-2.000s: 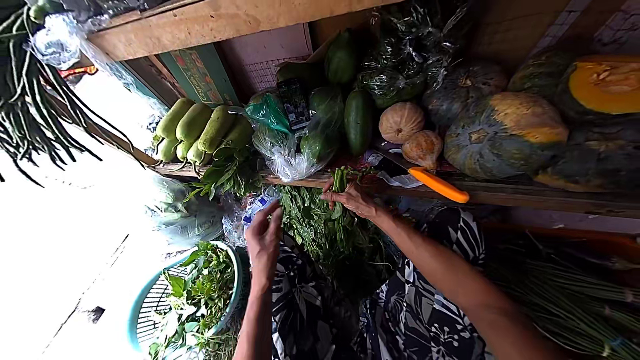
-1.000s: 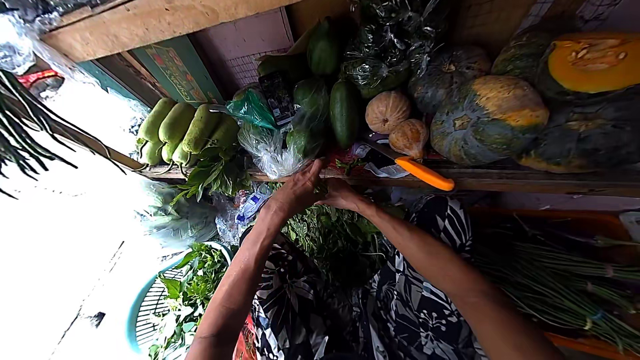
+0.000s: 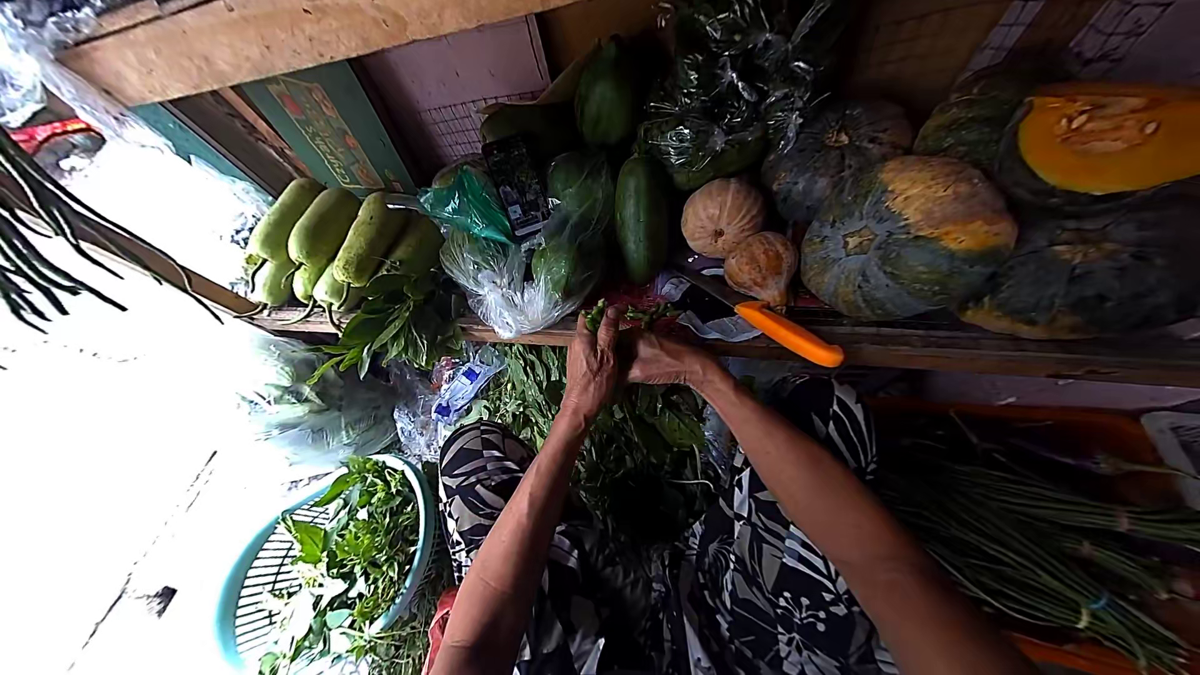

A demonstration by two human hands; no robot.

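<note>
My left hand (image 3: 592, 370) and my right hand (image 3: 656, 356) meet at the front edge of the wooden shelf. Green stems (image 3: 594, 317) stick up from the fingers of my left hand, which are closed around them. The right hand's fingers touch the left hand; small greens (image 3: 649, 314) show just above them, and whether they are gripped cannot be told. Below both hands, a heap of leafy greens (image 3: 647, 441) hangs between my knees. A knife with an orange handle (image 3: 792, 335) lies on the shelf to the right, beside a small brown squash (image 3: 761, 266).
The shelf edge (image 3: 937, 352) carries pale green gourds (image 3: 309, 234), plastic bags (image 3: 511, 281), a dark green gourd (image 3: 643, 217) and pumpkins (image 3: 905, 239). A turquoise basket (image 3: 424, 506) of leaves stands at lower left. Bundled long stems (image 3: 1022, 525) lie at lower right.
Two seconds ago my left hand was apart, lower left of the right; it moved up to the right hand by one second ago. Both remain together at the shelf edge.
</note>
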